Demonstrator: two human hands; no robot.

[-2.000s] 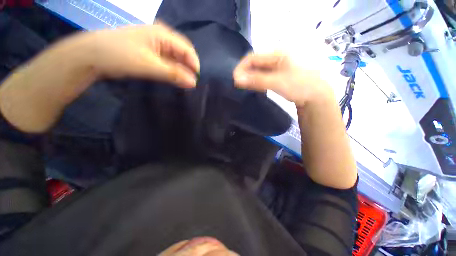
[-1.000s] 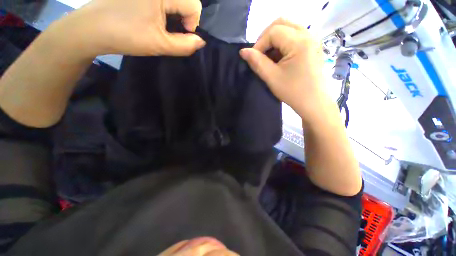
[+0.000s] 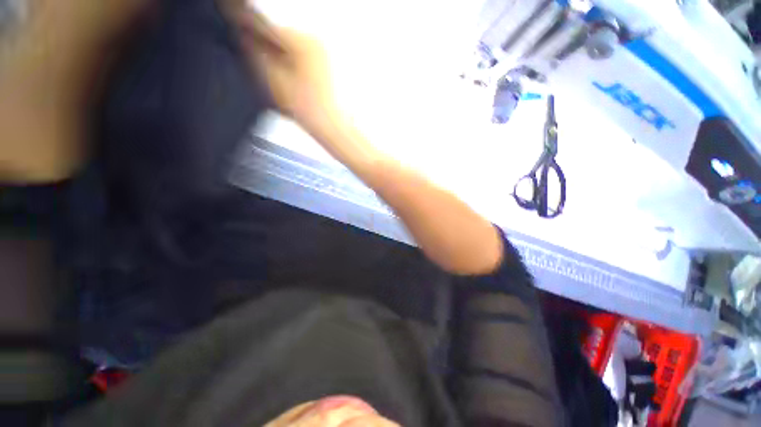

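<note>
The large dark garment (image 3: 179,108) is raised at the upper left and hangs down toward my lap, blurred by motion. My right hand (image 3: 275,62) is at the garment's right edge, with its fingers closed on the cloth near the top of the picture; the fingertips are blurred. My left arm fills the upper left corner, strongly blurred. My left hand cannot be made out from the blur and the picture's edge. The garment's lower part merges with my dark clothing.
Black shears (image 3: 546,167) lie on the white machine table, right of my right forearm. The white sewing machine (image 3: 667,92) stands at the upper right. The ruled table edge (image 3: 584,275) runs below the shears. A red crate (image 3: 672,375) sits below at the right.
Both arms and the garment have moved left and up, away from the front of the machine. The black shears now show on the table. The view has shifted and blurred.
</note>
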